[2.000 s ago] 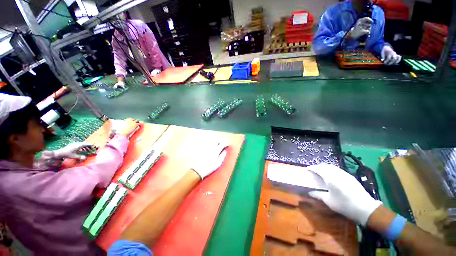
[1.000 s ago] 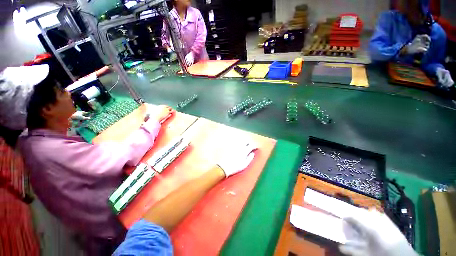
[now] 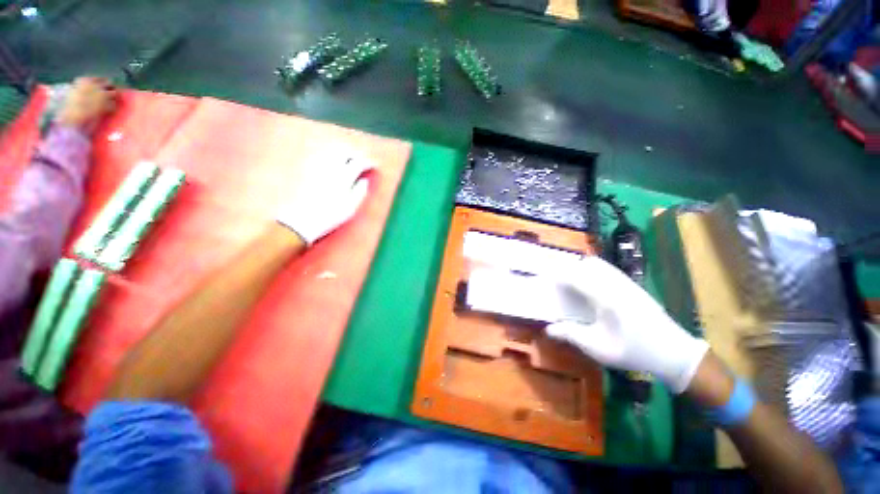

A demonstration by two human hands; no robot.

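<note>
The orange-brown fixture [image 3: 434, 371] lies on a green mat. One white plate [image 3: 487, 253] lies at its top pocket. A second white plate [image 3: 502, 292] lies just below, over the middle pocket. My right hand [image 3: 618, 318], in a white glove, grips the right end of this lower plate and covers it. The bottom pocket shows bare orange-brown board. My left hand [image 3: 328, 198], also gloved, rests on the red mat with fingers curled; whether it holds anything is unclear. A black screw tray [image 3: 531, 180] with loose silvery screws stands at the fixture's top end.
A black electric screwdriver [image 3: 628, 253] lies right of the fixture. Beyond it are tan cardboard [image 3: 712, 280] and silvery packing [image 3: 820, 333]. Green-and-white strips [image 3: 125, 217] lie on the red mat [image 3: 261, 338]. Several circuit boards [image 3: 429, 69] lie on the dark green bench. A neighbour's hand [image 3: 87, 104] is at far left.
The view has tilted down. My right hand first carried a white plate over the fixture; now two plates lie there, with the hand on the lower one. My left hand stays on the red mat.
</note>
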